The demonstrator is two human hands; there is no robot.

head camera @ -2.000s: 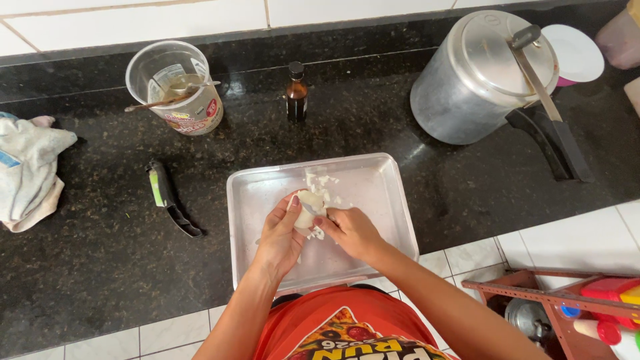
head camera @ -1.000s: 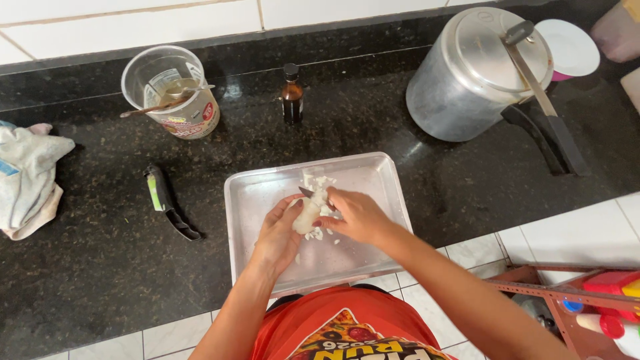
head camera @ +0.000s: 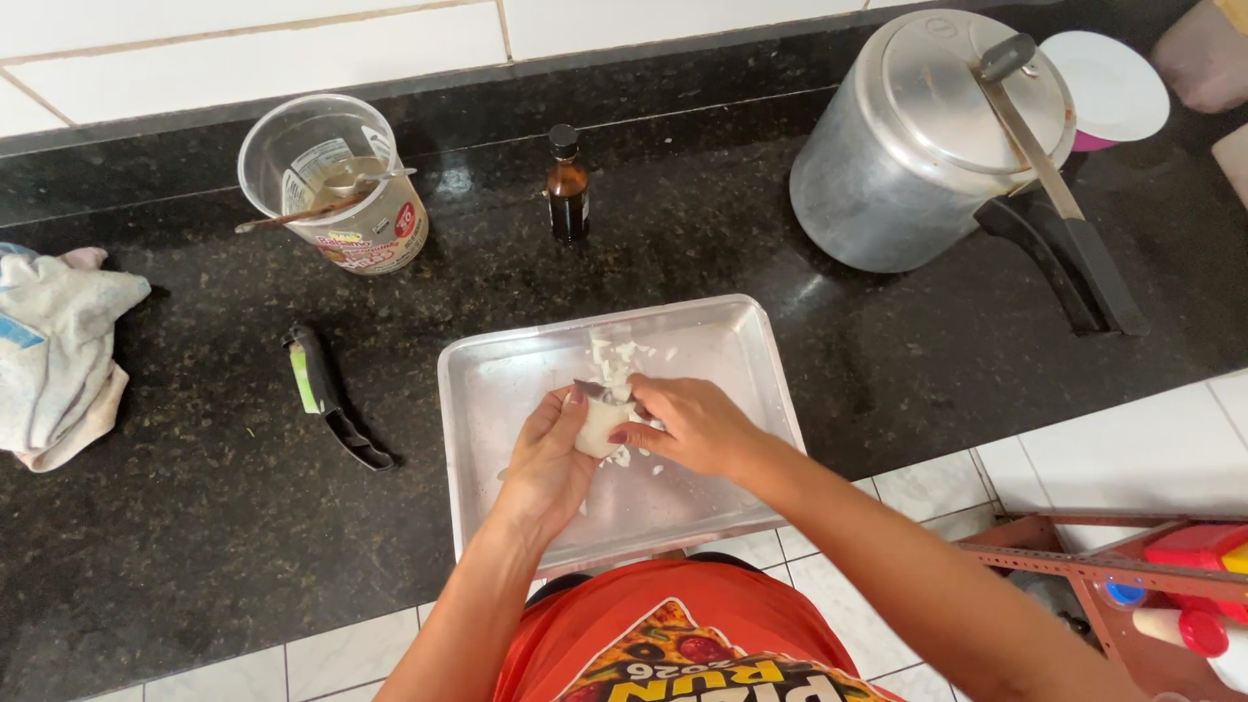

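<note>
My left hand holds a peeled white piece of food, perhaps an onion, above a rectangular aluminum baking tray. In my right hand is a small knife; its dark blade lies across the top of the white piece, and its handle is mostly hidden by my fingers. Small chopped white bits lie in the tray, mainly beyond and beside my hands. The tray rests at the front edge of the black stone counter.
Behind the tray stands a small brown bottle. A clear plastic tub with spoons, a black-and-green utensil and a cloth are left. A pressure cooker with a knife on its lid and a white bowl are right.
The knife and my right hand have shifted over the white piece, which my left hand now holds at a different angle. The things around the tray have stayed in place.
</note>
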